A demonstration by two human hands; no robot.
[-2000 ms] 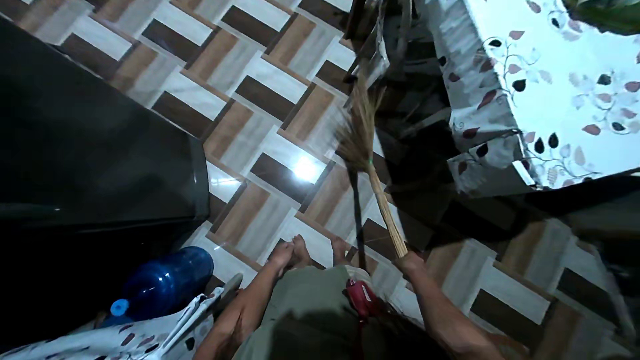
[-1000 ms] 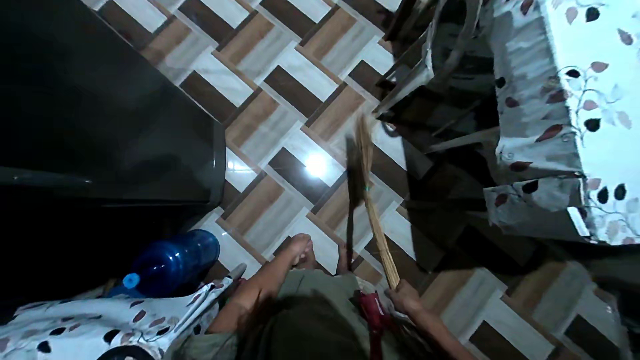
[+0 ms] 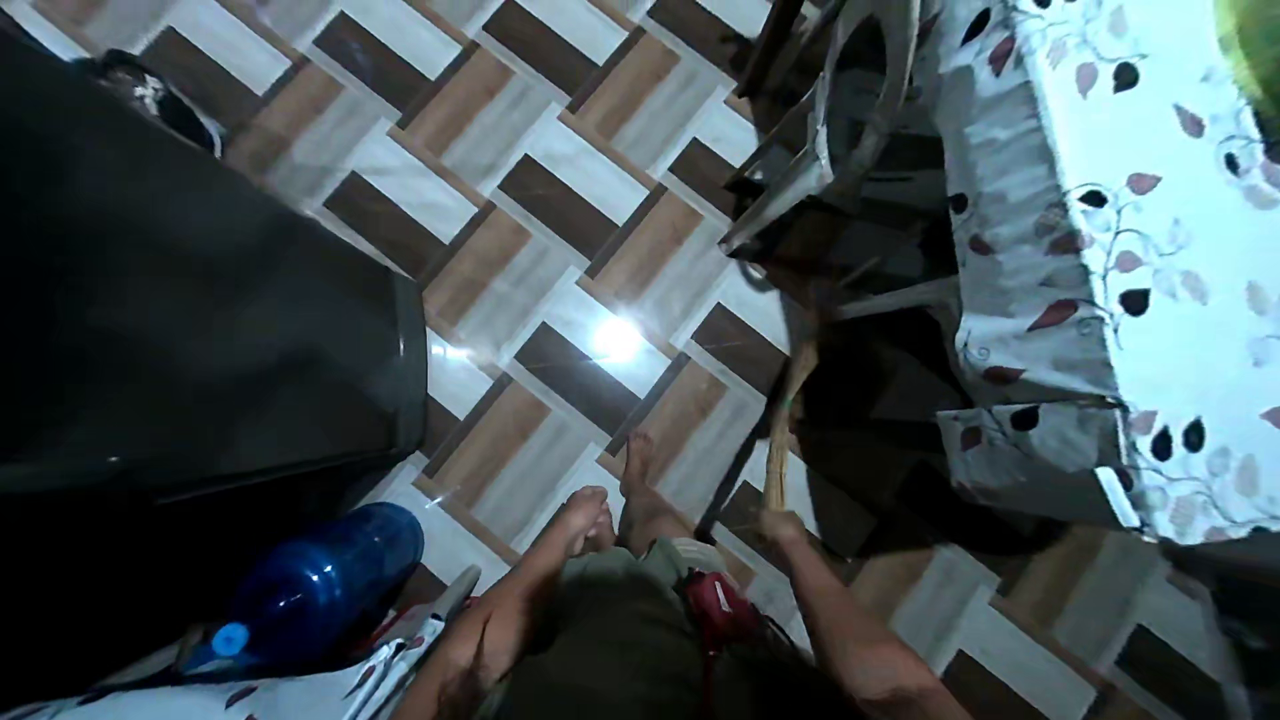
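Note:
My right hand (image 3: pixel 780 525) grips the handle end of a soft straw broom (image 3: pixel 778 460) at the lower right of centre. The broom points forward, and its bristle end fades into the shadow beside the wooden chair (image 3: pixel 870 100) and under the table's edge. My left hand (image 3: pixel 585 510) is low in the middle, near my bare foot (image 3: pixel 637 465); no object shows in it, and its fingers are too small and dim to read. The patterned tile floor (image 3: pixel 560 370) lies beneath, with a bright light reflection ahead of my feet.
At the right stands a table with a leaf-print tablecloth (image 3: pixel 1190 300). A large dark cabinet-like object (image 3: pixel 220 300) fills the left side. Below it a blue plastic water bottle (image 3: pixel 330 570) lies on its side, near a leaf-print cloth (image 3: pixel 250 700). A red item (image 3: pixel 722 605) hangs at my waist.
The broom's bristle end, over the lit tiles in the earlier frames, has swung right into the shadow by the chair. My right hand keeps its hold on the handle.

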